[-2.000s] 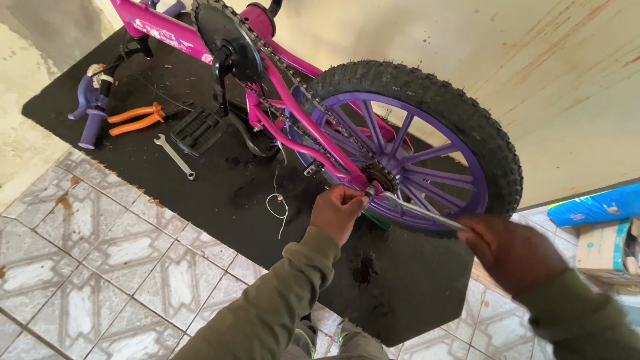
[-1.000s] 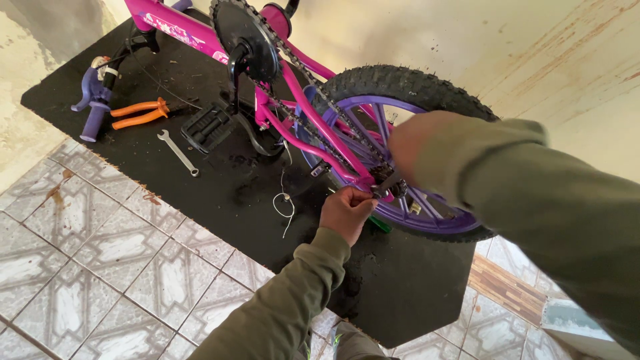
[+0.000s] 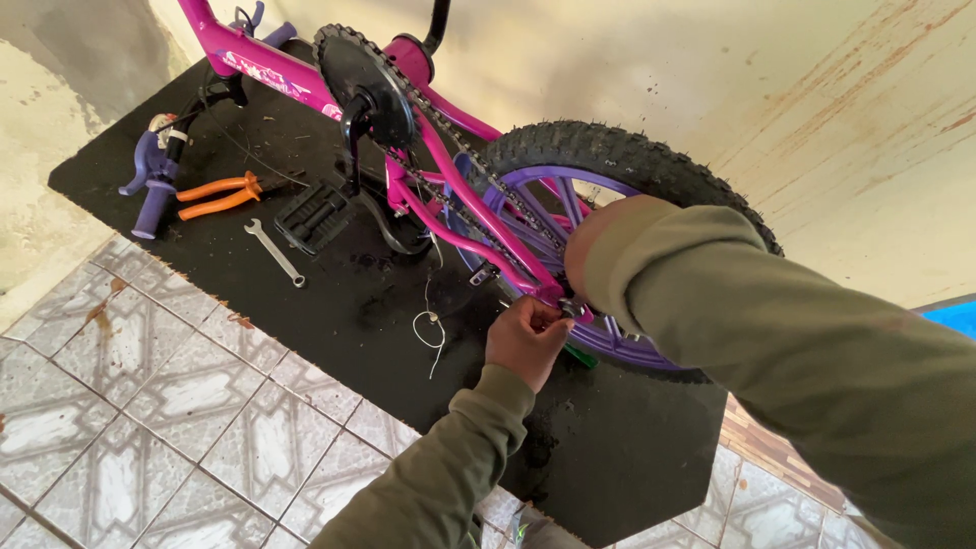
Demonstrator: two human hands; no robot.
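A pink bicycle frame (image 3: 476,206) lies with its purple-spoked rear wheel (image 3: 610,152) at the centre right. My left hand (image 3: 526,339) is at the rear axle end of the frame, thumb and fingers bent together; whether they pinch a small part cannot be told. Beyond the axle, my right hand (image 3: 602,236) reaches in over the wheel, its fingers hidden by the sleeve and wrist. The chain (image 3: 465,145) runs from the black chainring (image 3: 366,88) to the hub. Something green (image 3: 581,356) shows under the wheel beside my left hand.
On the dark board (image 3: 640,457) lie a combination wrench (image 3: 276,254), orange-handled pliers (image 3: 221,196) and a thin cable (image 3: 429,328). A black pedal (image 3: 314,217) is near the wrench. The purple handlebar grip (image 3: 155,210) is at the left. A stained wall (image 3: 831,152) stands behind.
Two seconds ago my right hand held a long metal tool out right of the axle; it has since moved in over the wheel, and the tool no longer shows. My left hand stays at the axle.
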